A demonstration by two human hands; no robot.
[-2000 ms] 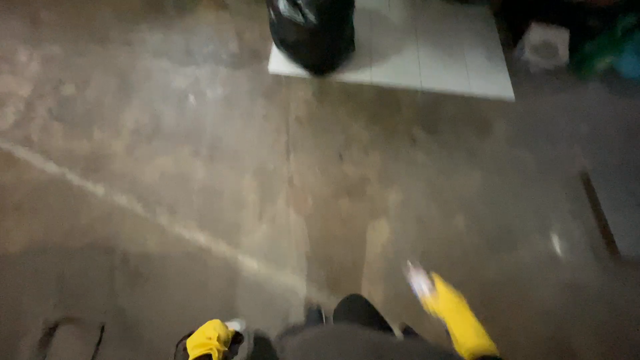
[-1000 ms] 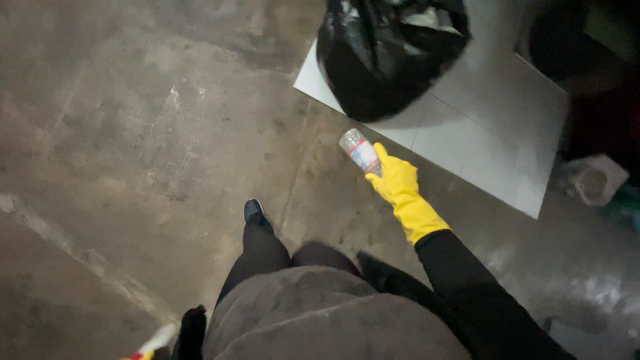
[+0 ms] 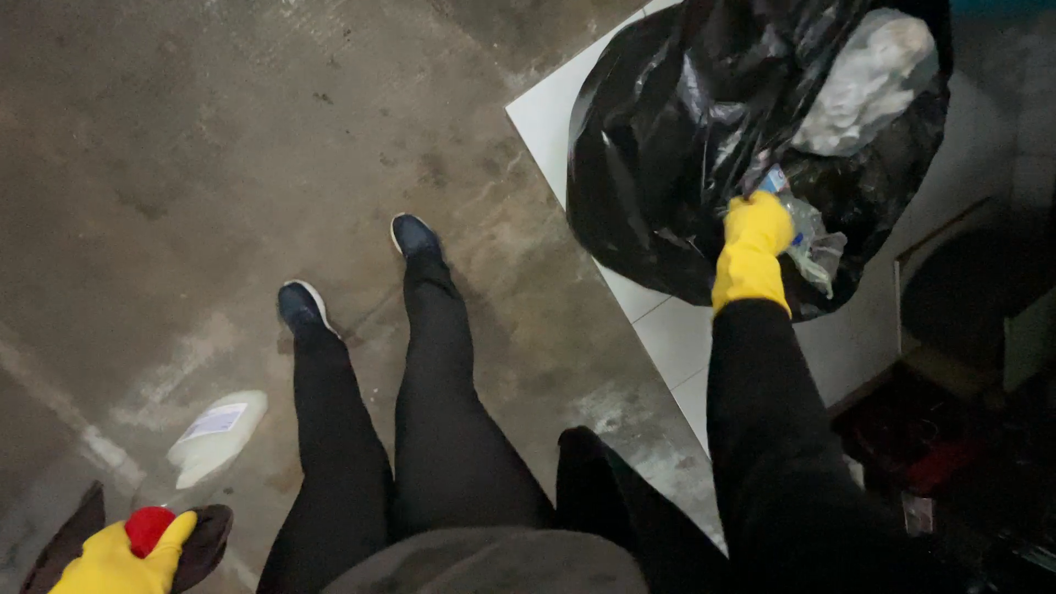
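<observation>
At the upper right, my right hand (image 3: 755, 239), in a yellow rubber glove, is at the open mouth of a black plastic garbage bag (image 3: 635, 165). Its fingers are closed on a small labelled plastic bottle (image 3: 774, 180), mostly hidden by the glove and bag. Crumpled clear plastic (image 3: 813, 243) and a white plastic bundle (image 3: 870, 87) lie in the bag. My left hand (image 3: 124, 553), also yellow-gloved, is at the lower left edge, its fingers around the red cap (image 3: 149, 530) of a translucent white plastic bottle (image 3: 219, 433) with a label.
The bag rests on a white tiled panel (image 3: 536, 111) on the stained concrete floor (image 3: 206, 165). My dark shoes (image 3: 417, 235) stand left of the panel. Dark clutter, partly red (image 3: 945, 462), lies at the lower right, beside a dark round opening or object (image 3: 949, 297).
My right hand has moved from beside the bag to its mouth with the small bottle. More of my left hand and its bottle now shows. The view has shifted strongly.
</observation>
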